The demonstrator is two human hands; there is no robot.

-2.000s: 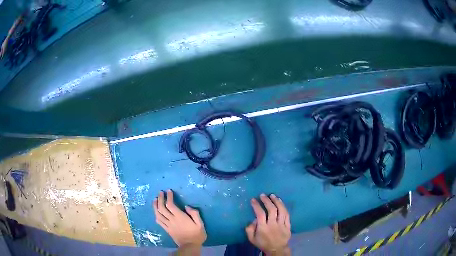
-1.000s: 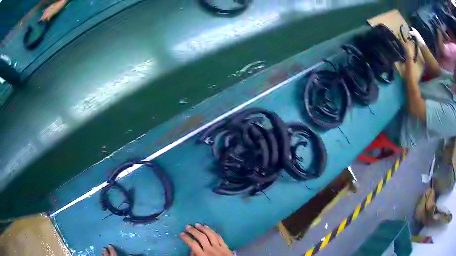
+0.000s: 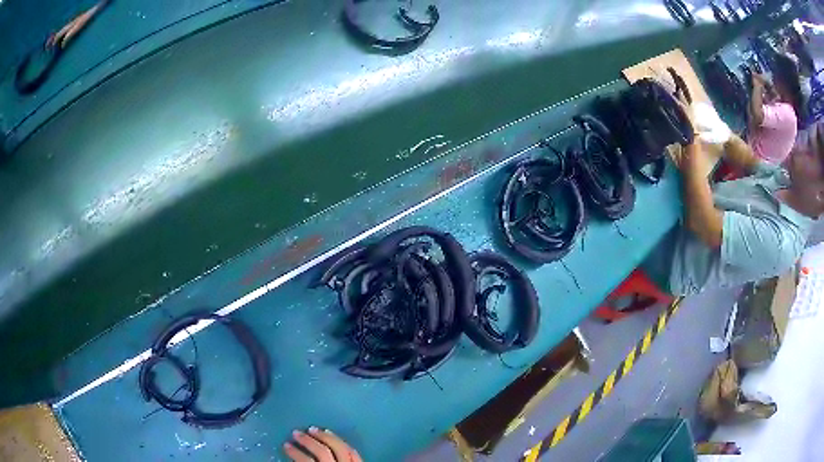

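A headband sub-assembly (image 3: 259, 361), a large black arc with a small arc at its end, lies on the blue-green bench (image 3: 298, 406) at the lower left. A tangled headband pile (image 3: 434, 293) lies to its right, with more black arcs (image 3: 506, 212) beyond it. My right hand (image 3: 321, 446) is at the bottom edge, cut off by it. Its fingers rest on or just over the bench, touching no part. My left hand is not in view.
A green conveyor belt (image 3: 298, 153) runs behind the bench, carrying another black sub-assembly (image 3: 384, 41). A seated person (image 3: 741, 235) handles arcs at the right, near a tan board (image 3: 640, 70). A red stool (image 3: 628, 296), a cardboard box (image 3: 524, 397) and a green crate (image 3: 646, 447) are below.
The view has swung to the right. My left hand has left the picture at the bottom, and my right hand shows less. The sub-assembly stays lying on the bench.
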